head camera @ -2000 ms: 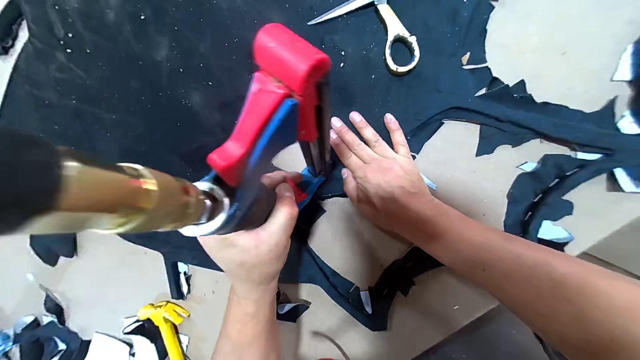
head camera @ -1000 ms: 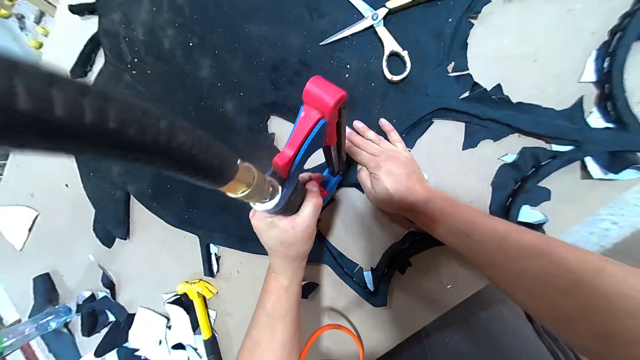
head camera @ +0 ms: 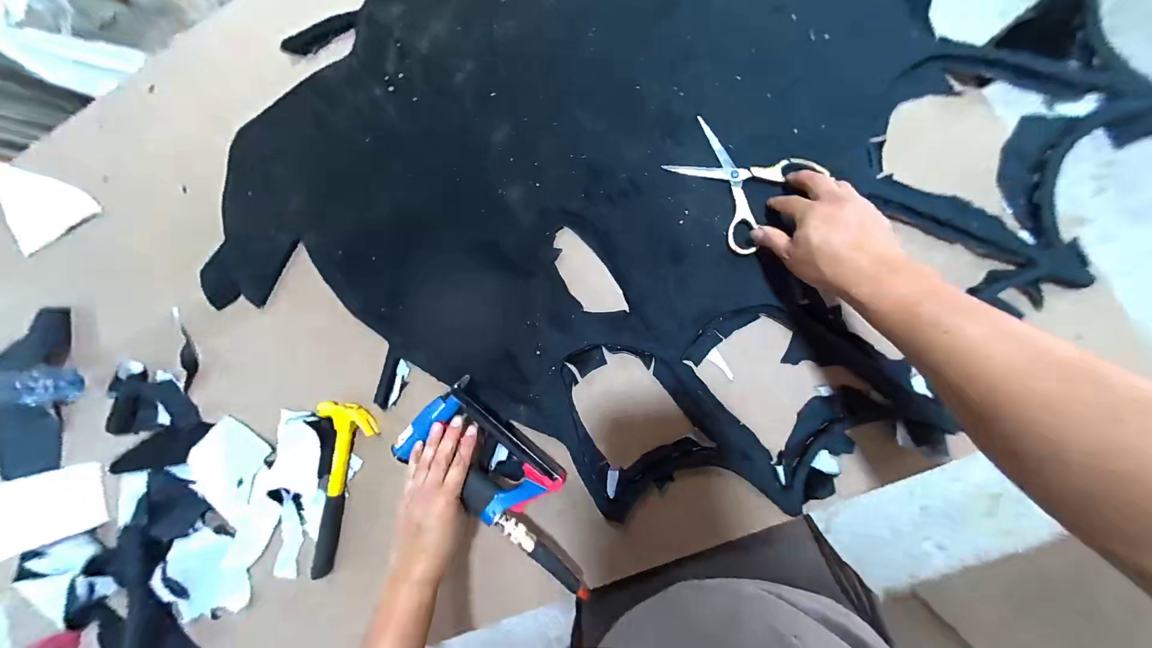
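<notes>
My left hand [head camera: 439,490] rests on a blue, red and black pneumatic stapler [head camera: 495,450], which lies on its side at the lower edge of the black fabric [head camera: 450,180]. An air hose fitting [head camera: 531,540] runs from its handle. My right hand [head camera: 823,225] touches the handle loops of the scissors [head camera: 736,175] with thumb and fingers. The scissors lie on the fabric, their blades apart and pointing up and left. Whether the right hand grips the loops firmly cannot be told. Cut openings with folded edges show in the fabric below and right of the scissors.
A yellow-headed claw hammer [head camera: 340,468] with a black grip lies left of the stapler. Beside it is a pile of black and white scraps [head camera: 216,486]. A clear plastic bottle [head camera: 45,385] is at the far left. Tan board [head camera: 270,360] shows under the fabric.
The stapler, upright in my left hand before, now lies on its side with that hand on it. My right hand has moved from the fabric beside the stapler to the scissors. The view has shifted.
</notes>
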